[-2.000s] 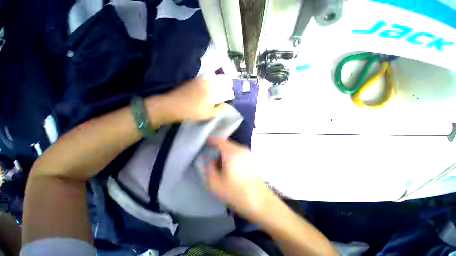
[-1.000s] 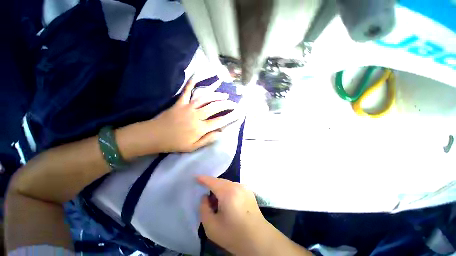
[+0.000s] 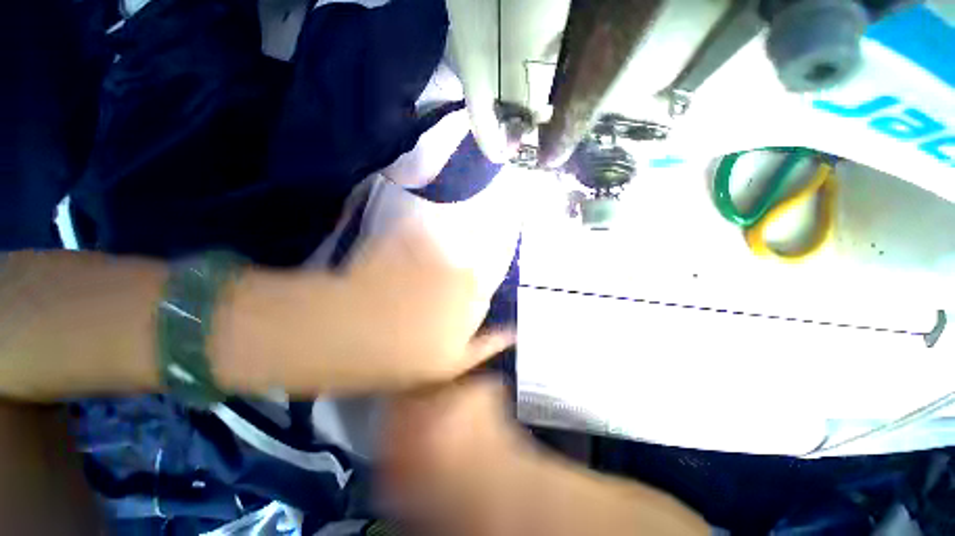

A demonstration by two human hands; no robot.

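Observation:
The white pocket cloth [image 3: 471,236] lies over navy fabric [image 3: 462,173], running up to the needle and presser foot [image 3: 527,157]. My left hand [image 3: 419,298] is blurred and lies over the white cloth, below and left of the foot; most of its fingers cannot be made out. My right hand [image 3: 445,429] is strongly blurred, just below the left hand near the table's front edge. Whether either hand grips the cloth cannot be told.
Scissors with green and yellow loops [image 3: 791,204] lie on the white machine bed [image 3: 649,366], right. A shiny round mechanism [image 3: 607,168] sits right of the foot. Navy garments [image 3: 199,136] are heaped left. A grey knob [image 3: 817,52] is on the machine head, upper right.
My left hand has moved down from beside the foot, and its forearm now lies nearly level. My right hand has moved slightly left. Less of the white cloth's lower part shows.

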